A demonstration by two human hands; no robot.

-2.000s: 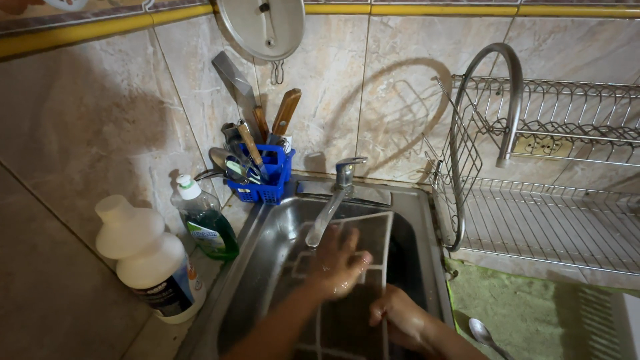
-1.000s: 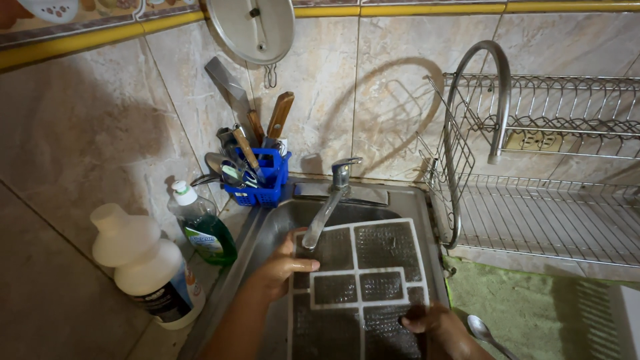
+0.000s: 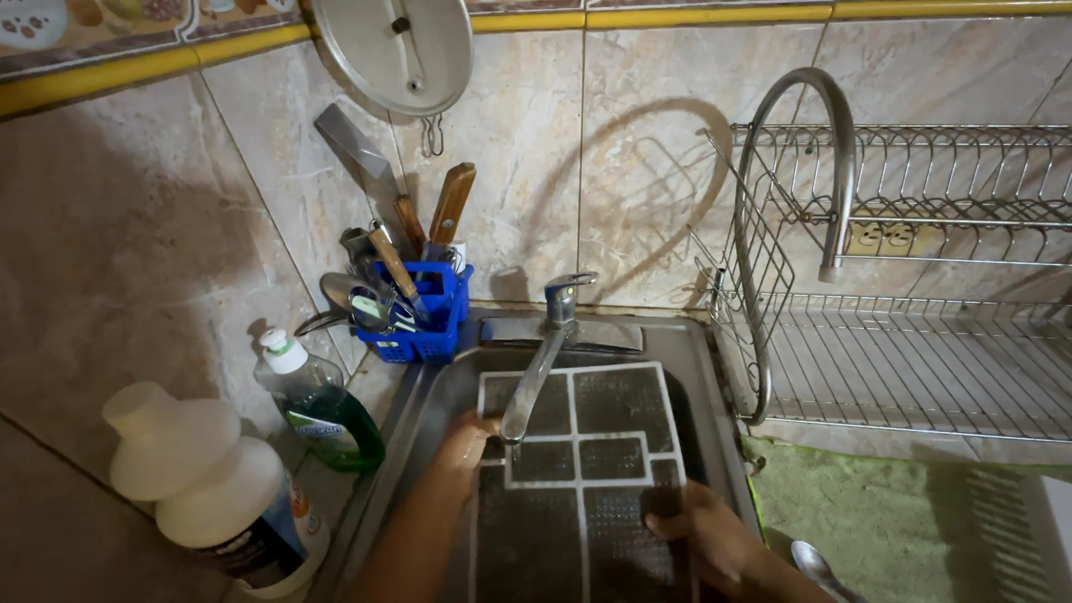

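A rectangular mesh filter panel with a white plastic frame (image 3: 576, 469) lies tilted in the stainless steel sink (image 3: 402, 469), its lower end cut off by the view. My left hand (image 3: 469, 448) grips its left edge, the fingers partly hidden by the faucet spout. On the right edge, my right hand (image 3: 699, 528) holds on with the thumb over the mesh. The single-lever faucet (image 3: 540, 368) reaches over the upper left part of the panel. Whether water runs from it, I cannot tell. The mesh looks dark and wet.
Left of the sink stand a white plastic bottle (image 3: 222, 494) and a green dish soap bottle (image 3: 322, 410). A blue utensil caddy (image 3: 419, 322) with knives and spoons fills the back corner. At right are a wire dish rack (image 3: 913, 360), a green cloth (image 3: 837, 511) and a spoon (image 3: 812, 561).
My left hand, spread over the panel two seconds ago, is now at its left edge. The panel has shifted left since one second ago, and my right hand has stayed near its right edge.
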